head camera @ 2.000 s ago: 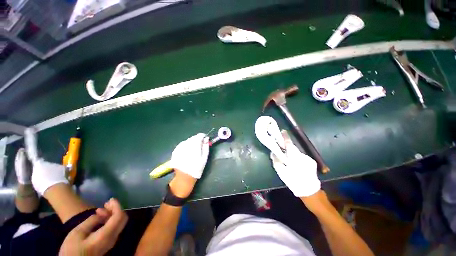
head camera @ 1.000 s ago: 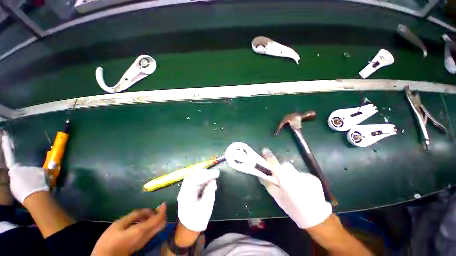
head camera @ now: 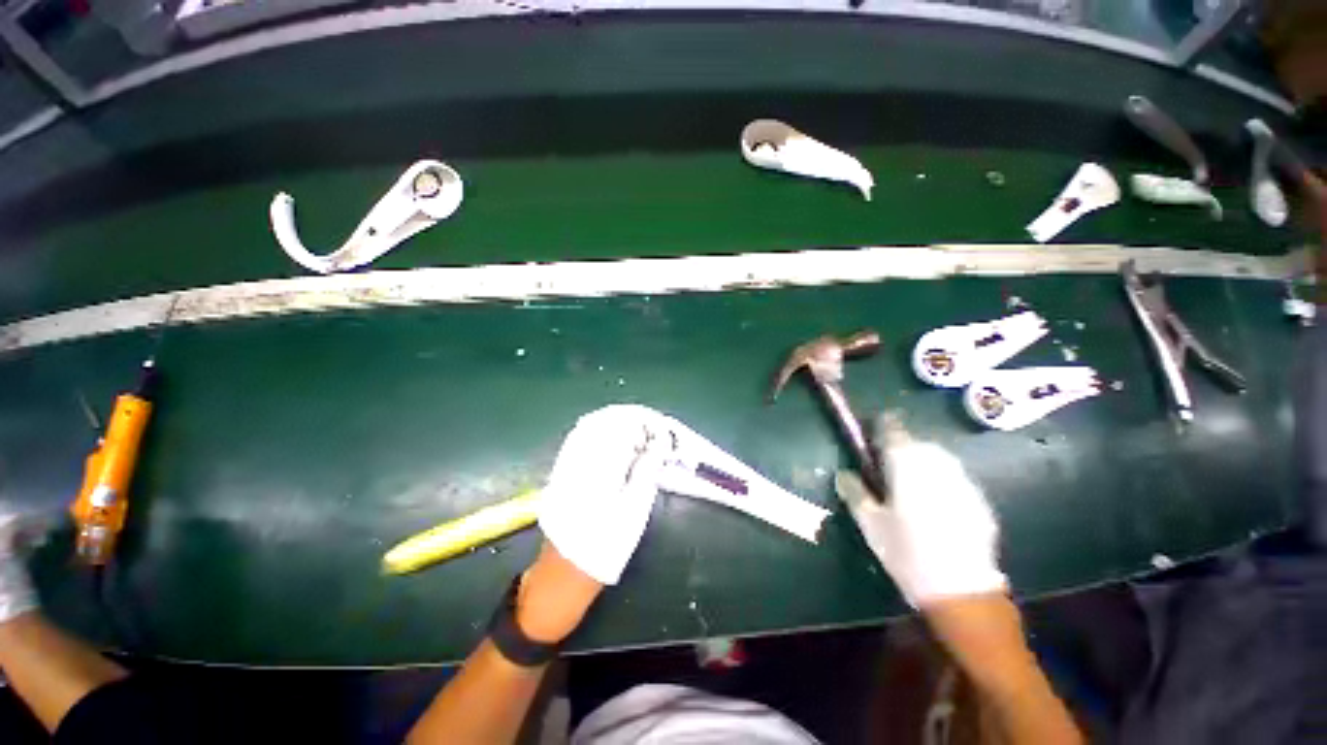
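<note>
My left hand (head camera: 600, 492), in a white glove, lies over the round end of a white arm housing (head camera: 742, 488), whose narrow tail points right. A yellow-green handle (head camera: 463, 533) sticks out to the left from under this hand; the tool's head is hidden. My right hand (head camera: 929, 518), gloved and a little blurred, is at the handle of the claw hammer (head camera: 844, 390), fingers around its lower part. The hammer head rests on the green bench (head camera: 349, 437).
Two white housings (head camera: 1030, 396) lie right of the hammer, with locking pliers (head camera: 1173, 349) beyond. An orange screwdriver (head camera: 114, 473) is at left, near another person's gloved hand (head camera: 15, 565). Past the pale strip (head camera: 582, 274) lie a hooked arm (head camera: 381, 218) and several other white parts.
My left hand has moved onto the housing's round end. My right hand has left the housing and moved right to the hammer handle. The neighbour's bare hand has left the view.
</note>
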